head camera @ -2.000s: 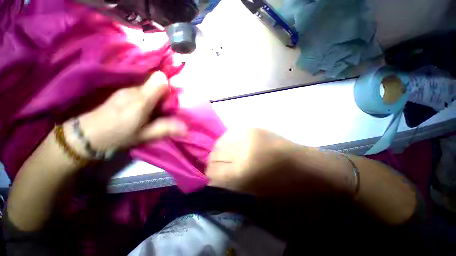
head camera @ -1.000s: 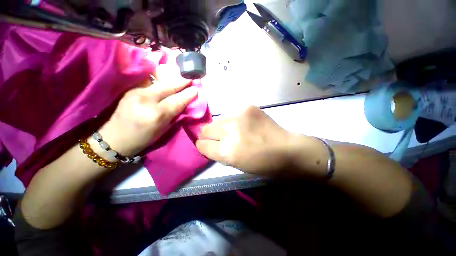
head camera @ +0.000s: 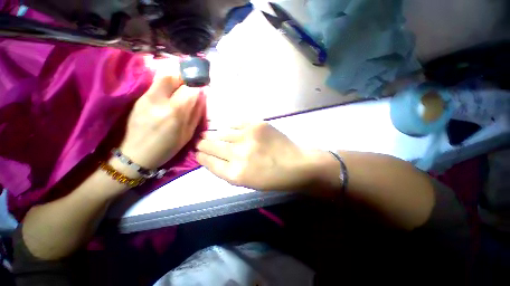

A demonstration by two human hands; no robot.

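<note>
Shiny magenta fabric (head camera: 72, 106) lies in large folds left of the needle area and runs under my hands. My left hand (head camera: 162, 117) is on the fabric just below the small grey cylinder (head camera: 195, 71), its fingertips close to the needle area. My right hand (head camera: 251, 156) is just right of it, fingertips pinching the fabric's edge. The needle and presser foot are hidden by glare, the machine head and my left hand. The dark machine head (head camera: 184, 31) is above.
Blue-handled thread snips (head camera: 296, 34) lie right of the machine head, beside a loose heap of pale blue-green pieces (head camera: 363, 50). A light-blue tape roll (head camera: 416, 111) with a hanging tail sits at the right, next to white printed paper (head camera: 483, 109). The table's front edge (head camera: 212, 209) carries a grey strip.
The magenta flap that hung over the front edge between my hands is now mostly out of sight. My left hand is more upright against the needle area, and my right hand has moved left.
</note>
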